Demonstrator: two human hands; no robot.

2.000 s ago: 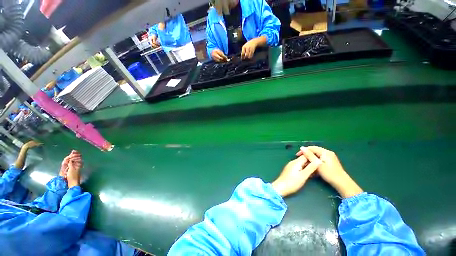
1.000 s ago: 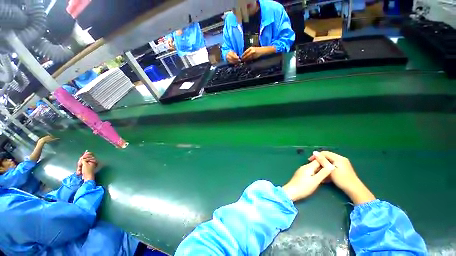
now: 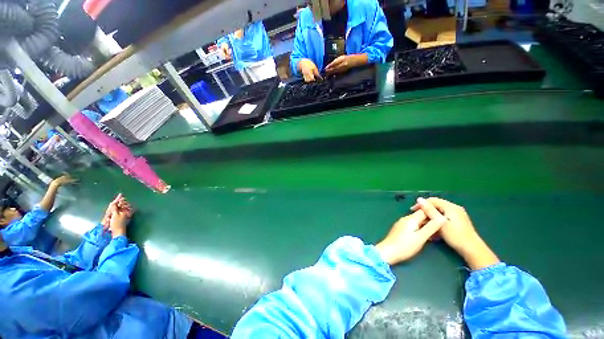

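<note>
My left hand (image 3: 408,237) and my right hand (image 3: 458,227) rest together on the green work surface (image 3: 304,218), right of centre in the head view. Their fingertips overlap and touch each other. No object shows in either hand; the palms and undersides are hidden. Both forearms are in light blue smock sleeves with gathered cuffs. A small dark bit (image 3: 399,196) lies on the surface just beyond my left fingertips.
Across the line, a person in a blue smock (image 3: 371,30) handles small black parts in a parts tray (image 3: 291,111). Another parts tray (image 3: 503,63) is beside it. Stacked white-grey panels (image 3: 139,114), a pink-wrapped bar (image 3: 119,153) and a neighbour's clasped hands (image 3: 118,215) are at left.
The view has shifted, so the scene sits further right than two seconds ago. The hands of the person opposite have moved slightly over the tray. My hands stay clasped in the same place.
</note>
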